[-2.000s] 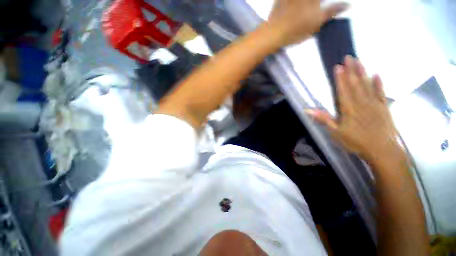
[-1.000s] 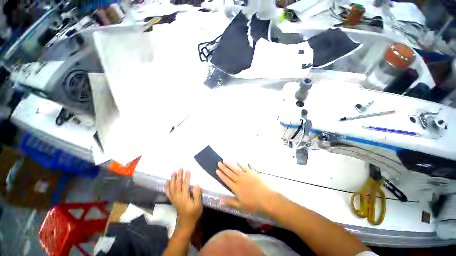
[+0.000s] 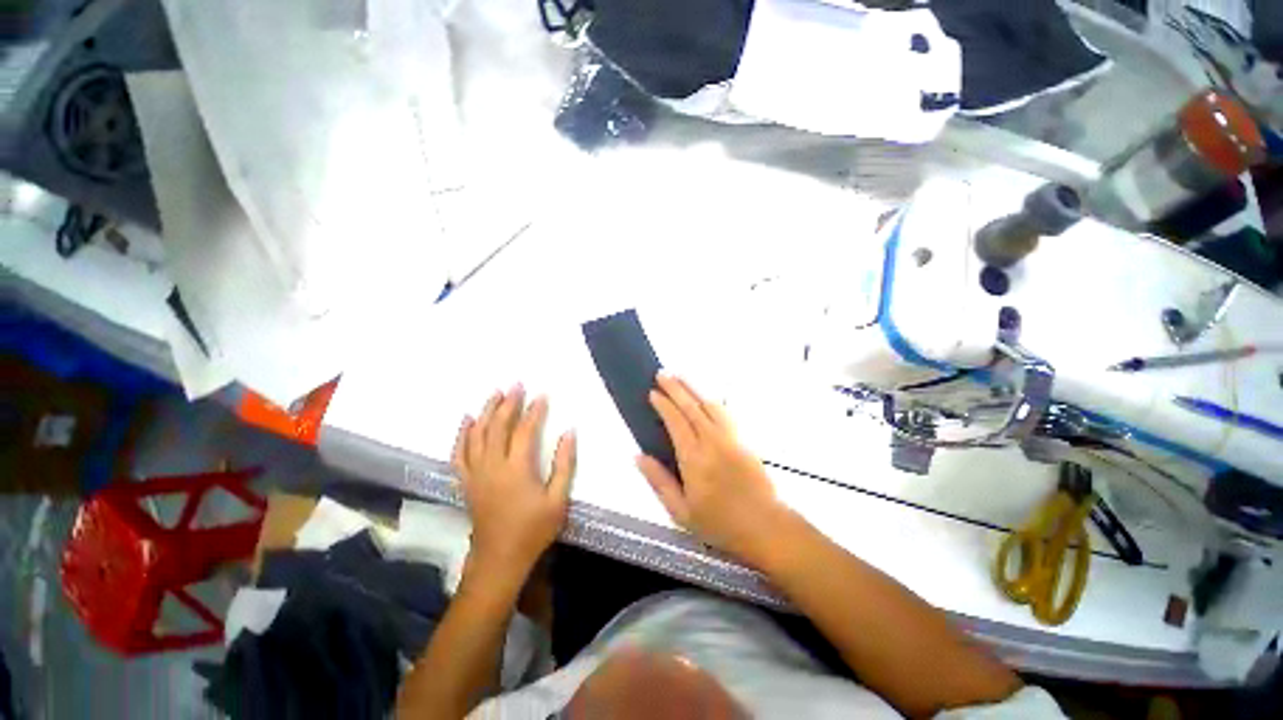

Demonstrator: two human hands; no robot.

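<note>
A dark, slightly curved collar piece [image 3: 621,359] lies on the white table in front of me. My right hand [image 3: 708,467] rests on its lower end, fingers over its right edge and thumb at its lower left, so that end is partly hidden. My left hand [image 3: 512,476] lies palm down at the table's front edge, fingers apart, holding nothing and not touching the piece.
The sewing machine [image 3: 946,281] stands at right. Yellow-handled shears [image 3: 1044,561] and black snips [image 3: 1116,529] lie below it. A pen [image 3: 486,263] lies beyond my left hand. White sheets [image 3: 282,141] cover the left end. A red stool [image 3: 127,563] and dark pieces [image 3: 313,633] are at lower left.
The view has shifted closer over the table. The dark strip shows more of its length beside my right hand. My left hand now lies at the table edge.
</note>
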